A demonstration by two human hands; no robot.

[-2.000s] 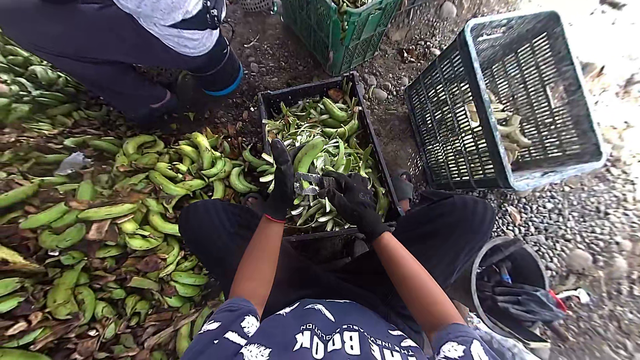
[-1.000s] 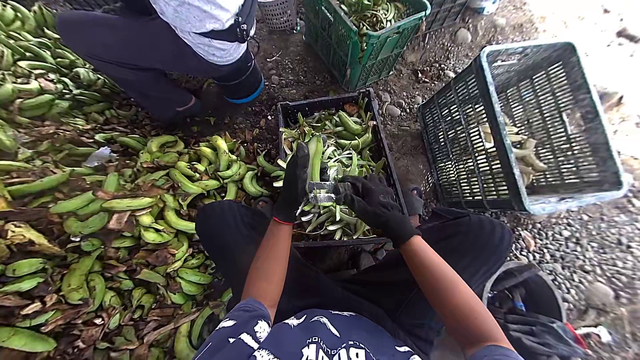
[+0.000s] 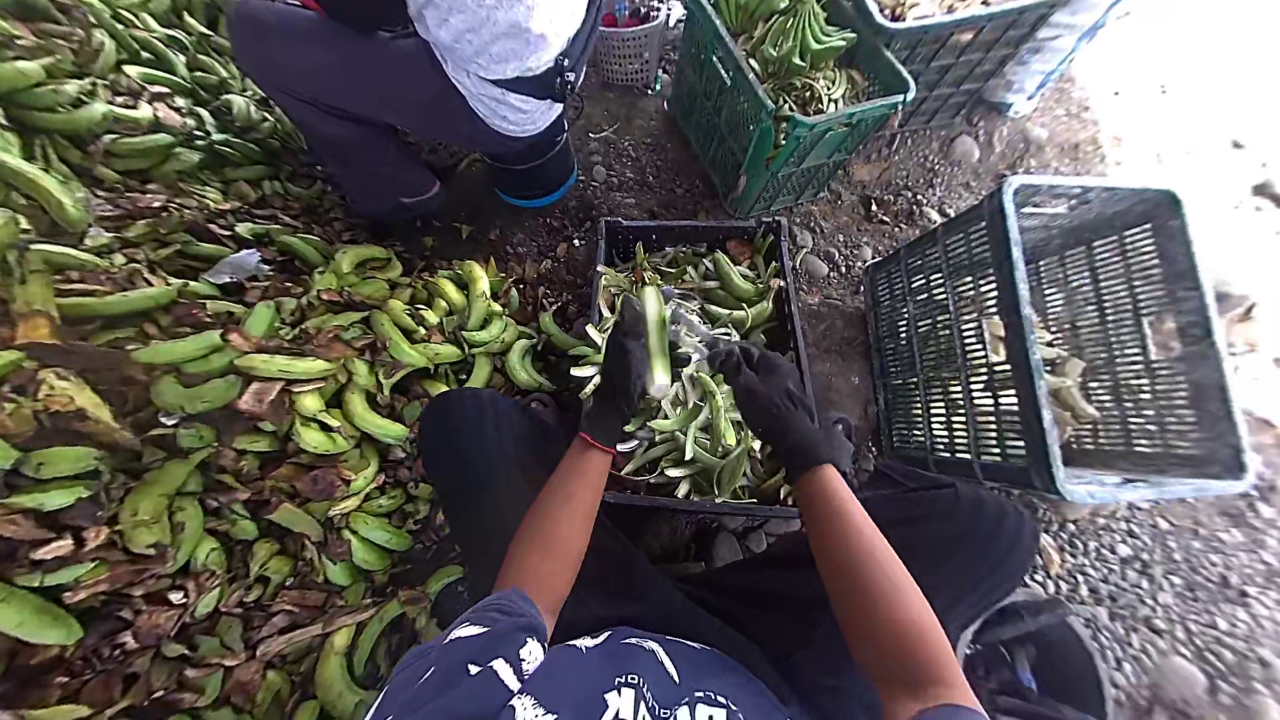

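Observation:
My left hand (image 3: 622, 362), in a black glove, is closed around a partly peeled green plantain (image 3: 655, 340), held upright over a black plastic crate (image 3: 792, 330). My right hand (image 3: 768, 395), also gloved, is just right of the plantain with its fingers curled. A blurred, shiny thing (image 3: 690, 328) shows between the hands; whether the right hand grips it cannot be told. Green peel strips (image 3: 700, 430) fill the crate, and whole green plantains (image 3: 738, 280) lie at its back right.
Green plantains (image 3: 285, 366) and dry leaves cover the ground at left. A person (image 3: 400, 100) is at the upper left. A green crate (image 3: 740, 130) of plantains stands behind; a tilted dark crate (image 3: 1035, 340) with pale pieces is at right. A bucket (image 3: 1085, 650) sits lower right.
The plantain in my left hand now shows a pale peeled face. My right hand has moved from against the plantain to a little right of it. The view has shifted.

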